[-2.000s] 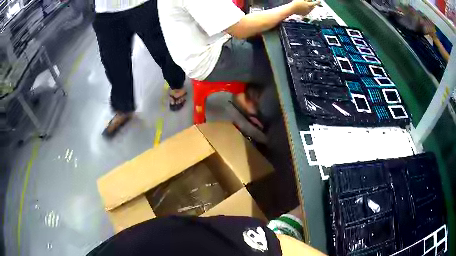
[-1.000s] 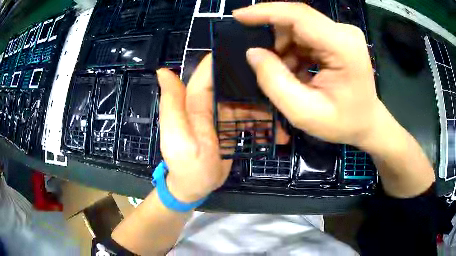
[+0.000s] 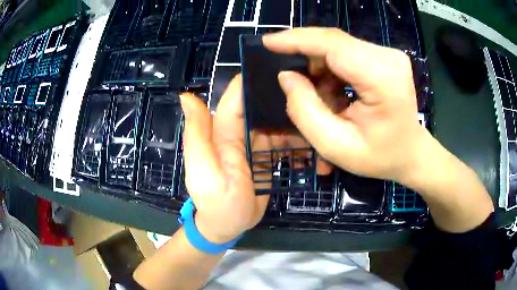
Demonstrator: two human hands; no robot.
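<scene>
A dark front housing (image 3: pixel 283 170) with thin blue edges is held upright in front of me, its keypad grid at the lower end. A matte black window piece (image 3: pixel 263 90) fills its upper part. My left hand (image 3: pixel 218 164), with a blue wristband (image 3: pixel 198 232), holds the housing from behind, its palm showing through the grid. My right hand (image 3: pixel 357 107) is over the window piece, with index finger and thumb at its surface. Whether the right fingers grip anything cannot be seen. A die-cut sticker sheet (image 3: pixel 227 46) with white borders lies behind the hands.
A glossy black blister tray (image 3: pixel 116 139) with housings lies under the hands. White backing sheets (image 3: pixel 76 107) and another filled tray (image 3: pixel 28 102) lie left. A dark soft lump (image 3: pixel 462 59) and spare sticker sheets (image 3: pixel 503 113) lie right. A cardboard box (image 3: pixel 96 232) is below.
Two seconds ago the view faced the aisle and a seated person; it then turned to the tray. Since one second ago the hands and housing have shifted slightly down in view, with the same hold.
</scene>
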